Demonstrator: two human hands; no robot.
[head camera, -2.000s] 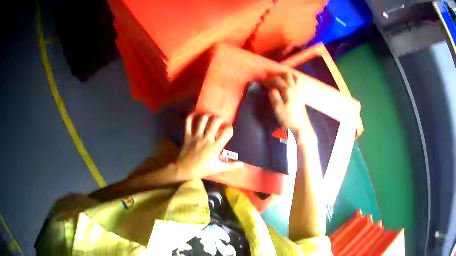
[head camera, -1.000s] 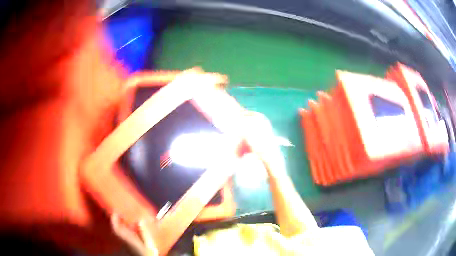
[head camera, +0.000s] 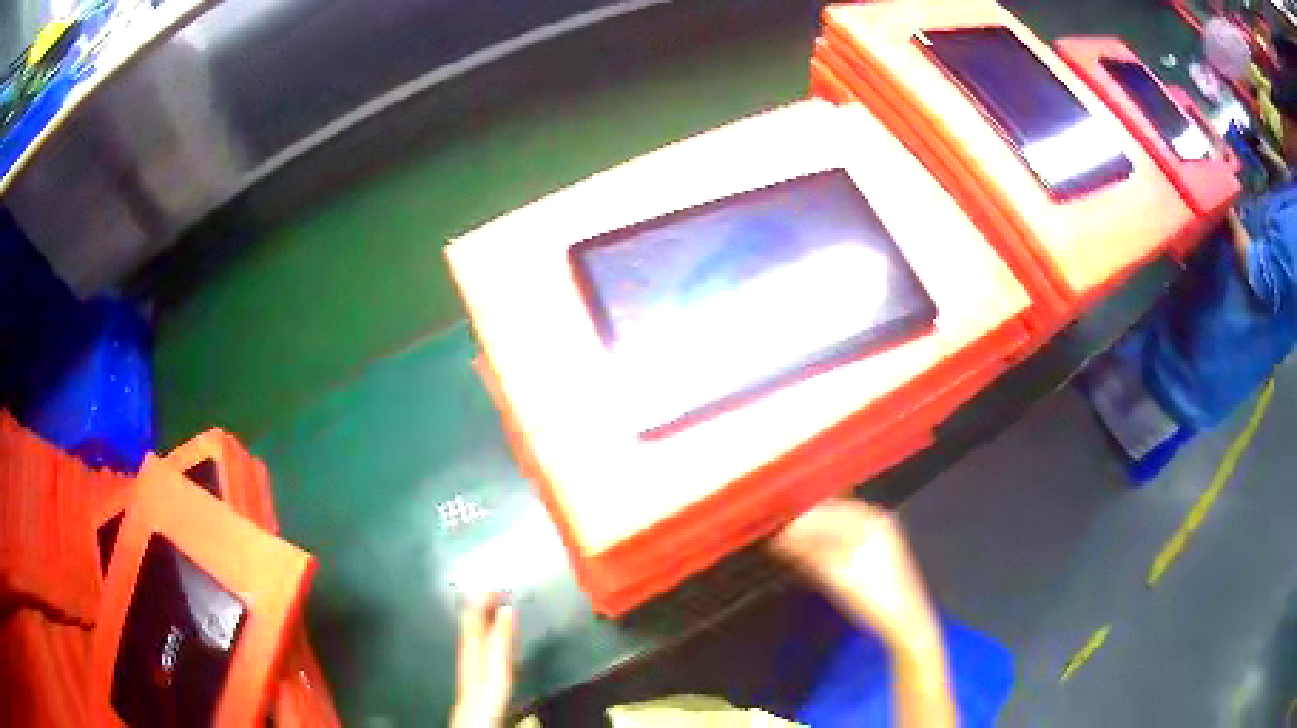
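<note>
A black tablet (head camera: 754, 285) with strong white glare lies flat on top of a stack of orange foam sheets (head camera: 526, 341) in the middle. My right hand (head camera: 861, 562) is blurred at the stack's front edge; its fingers are curled and I cannot tell whether they grip the foam. My left hand (head camera: 487, 654) is low in the picture, cut off by the lower edge, with fingers apart over the green bench near the stack's left corner. It holds nothing visible. Another dark tablet (head camera: 178, 633) lies in an orange foam sheet (head camera: 263, 562) at the lower left.
More foam stacks with tablets (head camera: 1024, 107) stand farther right along the green bench (head camera: 327, 384). Tall foam block (head camera: 43, 519) and blue bin (head camera: 100, 384) are at the left. Blue plastic (head camera: 981, 676) is below the bench. A person in blue (head camera: 1209, 334) is at the right.
The view has swung right. My hands have let go of the foam sheet with its tablet, which now lies at the lower left. They are now beside the middle stack.
</note>
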